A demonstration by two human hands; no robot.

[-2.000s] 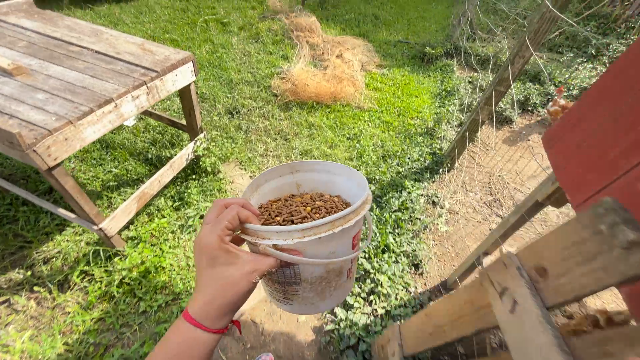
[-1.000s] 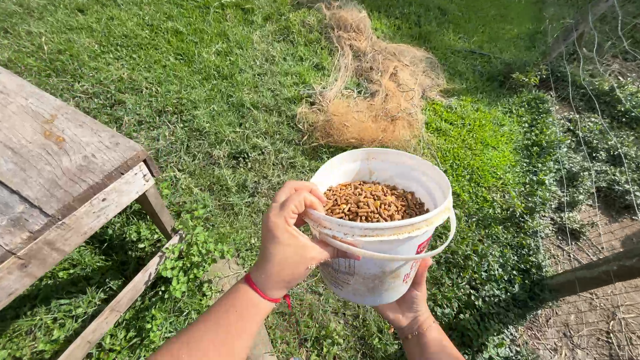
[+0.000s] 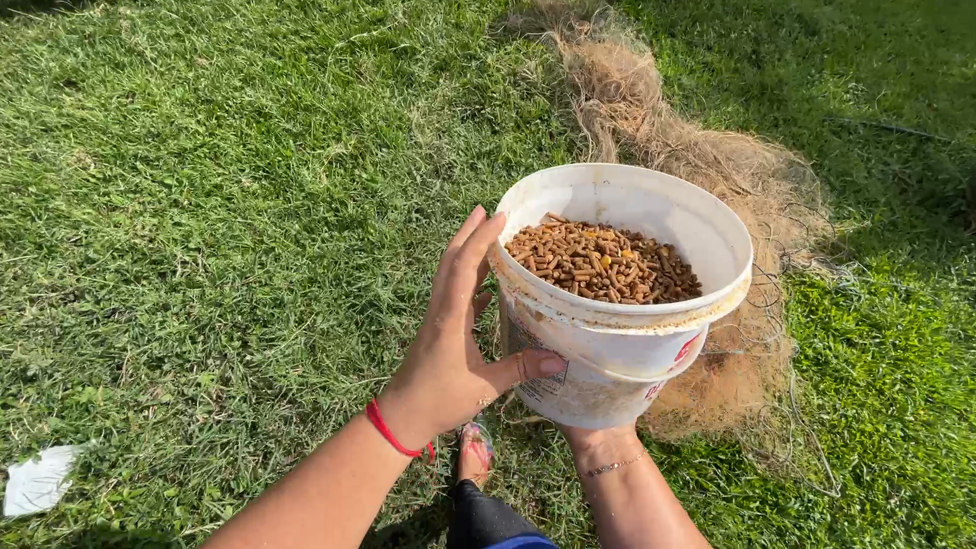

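Note:
A white plastic bucket is held a little right of the view's middle, its dirty rim tilted slightly toward me. Brown feed pellets with a few yellow bits lie inside, below the rim. My left hand, with a red string at the wrist, grips the bucket's left side, thumb across the front and fingers up near the rim. Under the bucket is my right hand, palm against its base; its fingers are hidden. The bucket's bail handle hangs down against the front wall.
A heap of tangled tan netting or fibre lies on the grass beyond and right of the bucket, with loose strands trailing. A white scrap lies at lower left. My foot in a sandal shows below. A thin dark stick or cord lies upper right.
My right hand, not seen two seconds ago, came under the bucket. My left hand has shifted from the rim to the bucket's side. The view has moved off the wooden table and wire fence.

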